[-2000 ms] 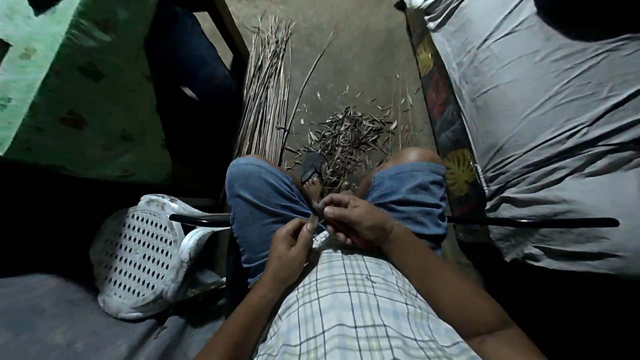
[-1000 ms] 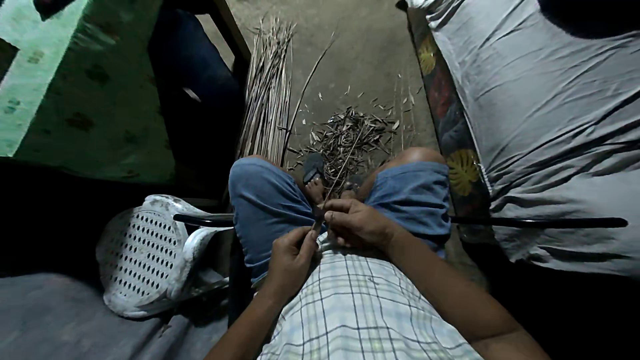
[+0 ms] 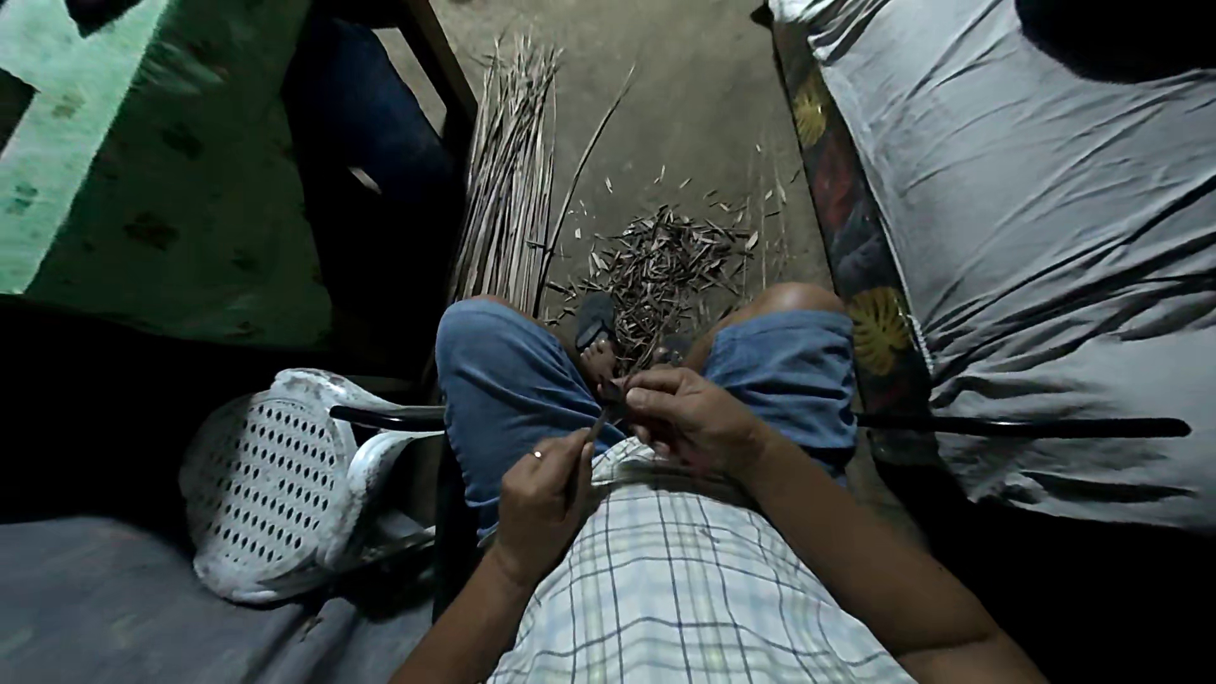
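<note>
My left hand (image 3: 543,494), with a ring on one finger, is closed around a thin dark stick (image 3: 598,425) over my lap. Just right of it and a little higher, my right hand (image 3: 689,418) pinches a small dark piece (image 3: 616,391) at the stick's upper end; whether this is a blade or part of the stick cannot be told. Beyond my knees a heap of short dark cut pieces (image 3: 665,261) lies on the floor around my sandalled feet. To its left lies a bundle of long thin sticks (image 3: 508,180), with one longer stick (image 3: 594,142) beside it.
A white plastic chair (image 3: 275,484) stands at the left, below a table with a green patterned cloth (image 3: 190,190). On the right is a surface covered by a grey sheet (image 3: 1045,237). Dark chair arms (image 3: 1026,427) extend on both sides of me.
My left hand has moved down, away from my right hand, and more of the stick shows between them. A long thin piece seen rising from my hands one second ago no longer shows there.
</note>
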